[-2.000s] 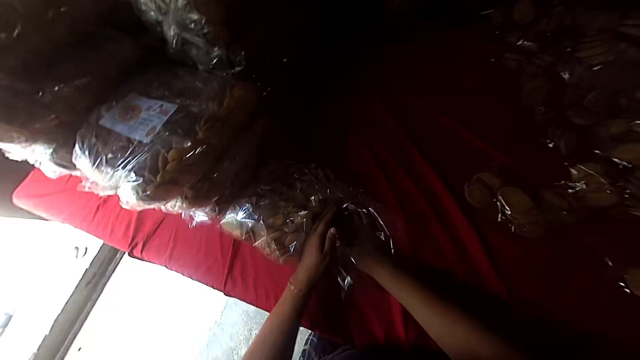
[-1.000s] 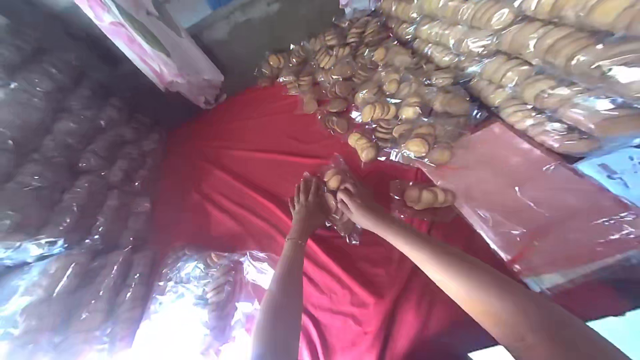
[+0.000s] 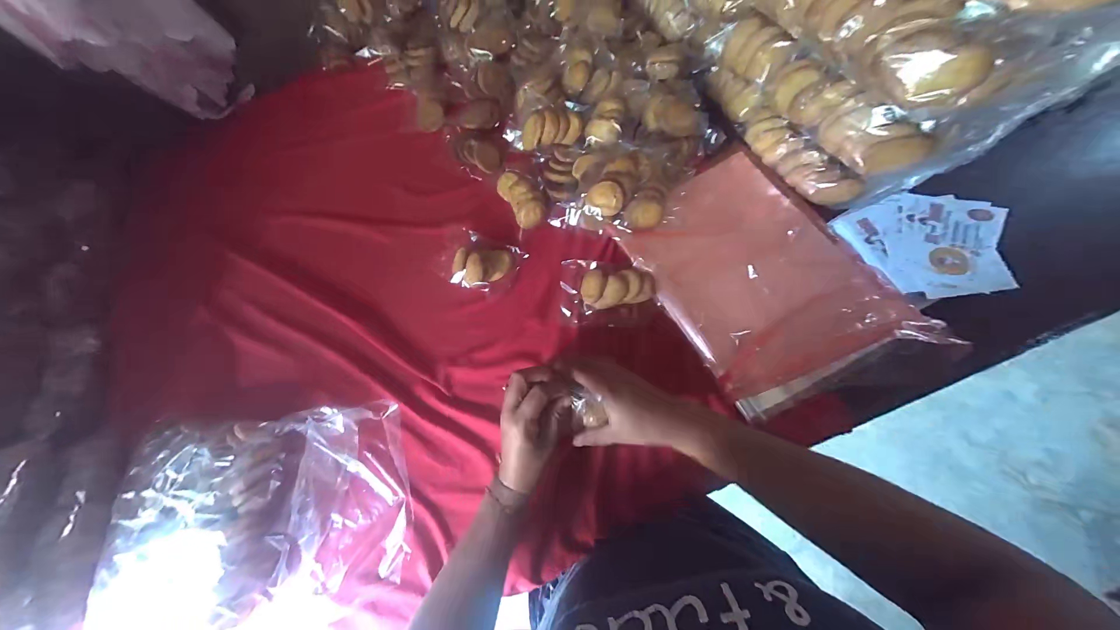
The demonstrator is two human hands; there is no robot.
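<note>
Near the front edge of the red cloth [image 3: 350, 306], my right hand [image 3: 634, 407] grips a small clear packet of round cookies [image 3: 589, 409]. My left hand [image 3: 531, 420] is close against it at the left, fingers curled at the packet's end; what its fingertips pinch is partly hidden. Beyond my hands lie two small cookie packets, one at the left [image 3: 484, 265] and one at the right [image 3: 617, 287]. A large clear plastic bag with packets in it [image 3: 262, 490] rests at the lower left.
A heap of small cookie packets [image 3: 560, 114] covers the far side. Long bags of cookies [image 3: 831, 105] lie at the upper right. Beside them are a flat stack of clear plastic bags [image 3: 752, 271] and printed paper labels [image 3: 954, 249]. Dark, shadowed bags [image 3: 52, 306] line the left.
The view has swung widely since the first frame. Since one second ago, a cookie packet has come to lie left of the lone one, and my hands are nearer the cloth's front edge.
</note>
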